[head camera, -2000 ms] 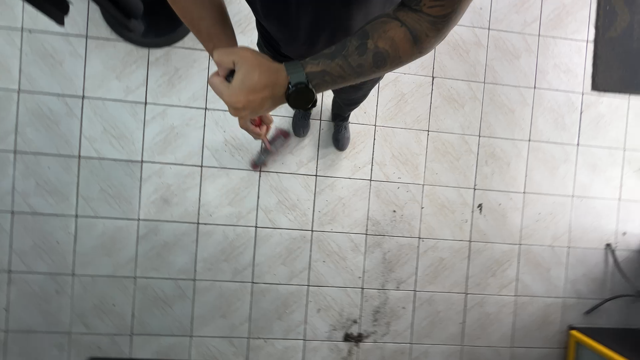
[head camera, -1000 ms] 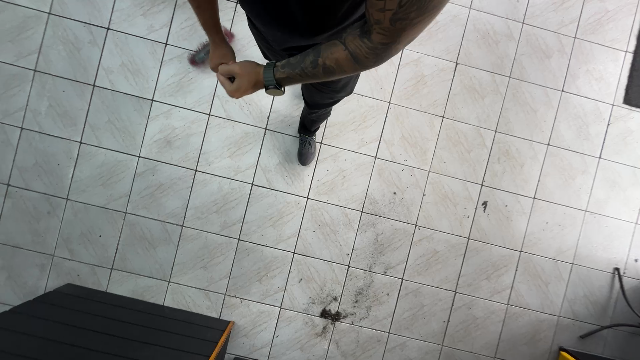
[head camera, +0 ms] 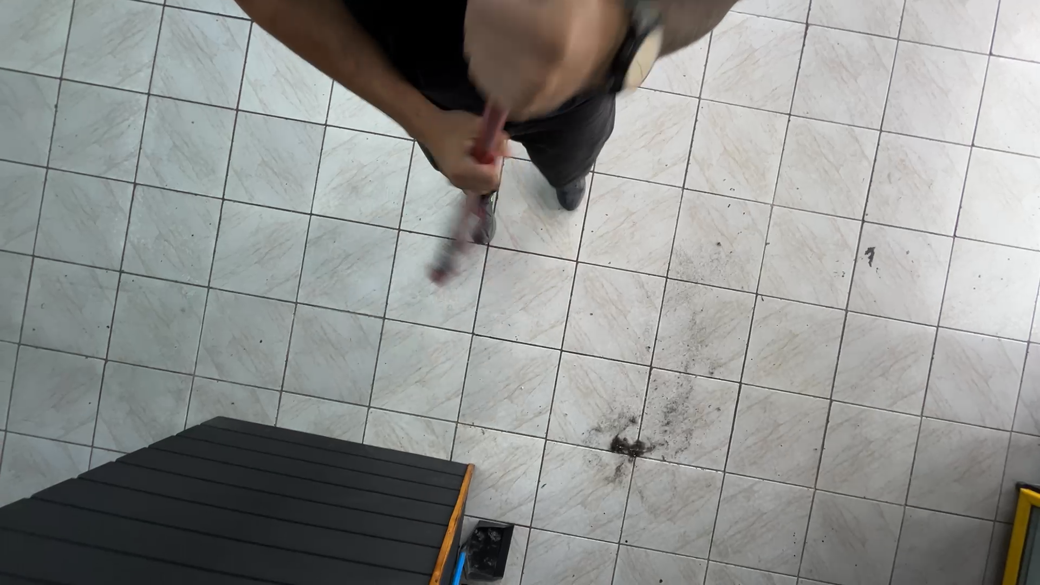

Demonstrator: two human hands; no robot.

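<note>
The picture is upside down, with my body at the top. My left hand [head camera: 540,61], blurred and with a watch at the wrist, is closed around the upper end of a red long-handled tool [head camera: 489,134]. Lower on the same handle, my right hand [head camera: 463,150] is wrapped around it. The tool slants down towards the floor beside my shoes, ending in a blurred dark and red head [head camera: 443,266]; it may be a broom. A small heap of dark debris [head camera: 628,445] lies on the tiles, with fine dirt scattered around it.
A black slatted surface [head camera: 268,504] with an orange edge fills the lower left. Beside it sits a black dustpan-like tray [head camera: 489,548] near a blue rod [head camera: 459,566]. A yellow-edged object [head camera: 1020,532] stands at the lower right. White floor tiles [head camera: 341,341] surround my feet.
The tool's head, at the left of my hands a second ago, is now below them in the picture. The black tray has come into view as the view shifted.
</note>
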